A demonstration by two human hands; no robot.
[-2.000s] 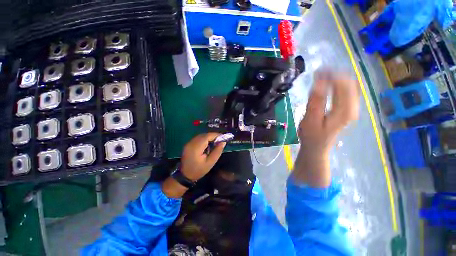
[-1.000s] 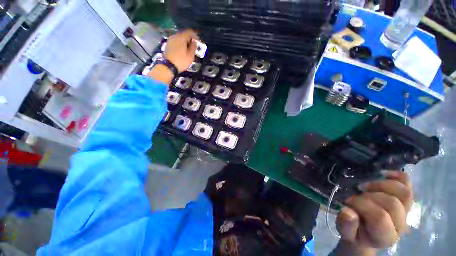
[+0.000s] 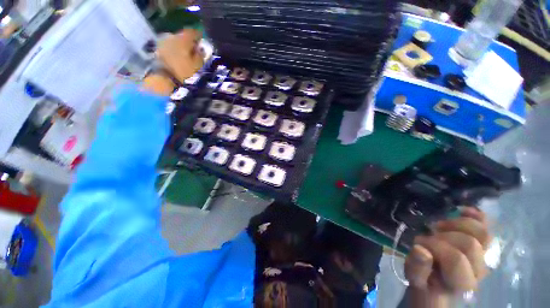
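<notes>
Silver metal housings with round centre holes sit in rows in the black tray. My left hand is over the tray's far left corner, blurred. Its fingers are closed on a pale piece that looks like a metal housing. My right hand is curled at the near right side of the black clamp fixture. Whether its fingers grip something is hidden. The fixture's red handle does not show. A red knob and a pale looped tube are at the fixture.
Stacked black trays stand behind the working tray. White paper hangs beside them. A blue case at the back carries a clear cylinder, a yellowish plate and white paper. A finned block sits before it. White equipment is left.
My left hand has moved left and slightly up; a housing now shows in the back row where it was. My right hand stays by the fixture. The view has shifted slightly.
</notes>
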